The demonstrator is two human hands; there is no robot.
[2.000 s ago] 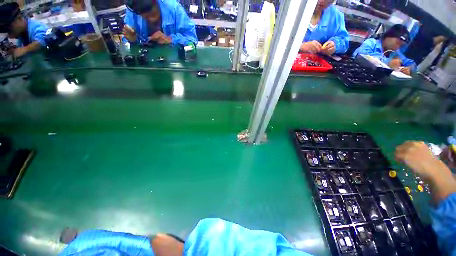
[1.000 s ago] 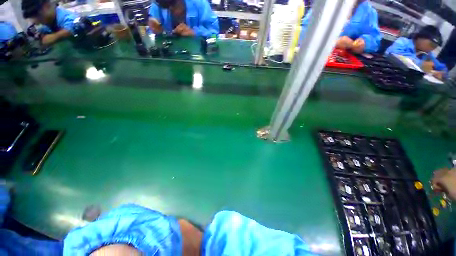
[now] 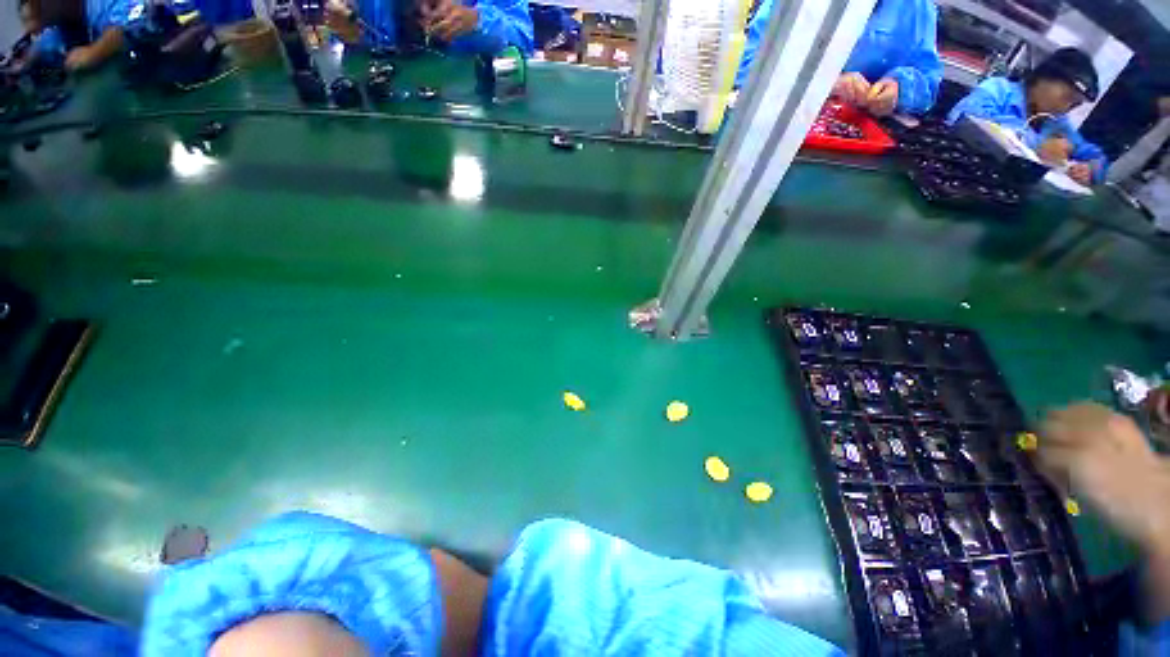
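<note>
Several small yellow pieces (image 3: 716,469) lie flat on the green bench, left of a large black tray (image 3: 934,475). Small dark units with pale marks sit in the tray's left pockets. My blue sleeves (image 3: 603,590) lie at the bottom edge. Bare skin (image 3: 458,601) shows between the sleeves, and more skin (image 3: 289,637) shows at the left cuff, cut off by the frame. No fingers of mine are visible, so I cannot tell which hand each patch belongs to or whether either holds anything.
A metal post (image 3: 744,173) stands on the bench. A dark phone-like slab (image 3: 49,383) lies at left. A neighbour's blurred hand (image 3: 1103,462) is over the tray's right edge by more yellow pieces. People in blue work beyond, near a red bin (image 3: 847,130).
Several yellow pieces now lie on the bench left of the tray, where none lay before. The neighbour's hand has moved back over the tray's edge. The view has shifted; my sleeves stay at the bottom.
</note>
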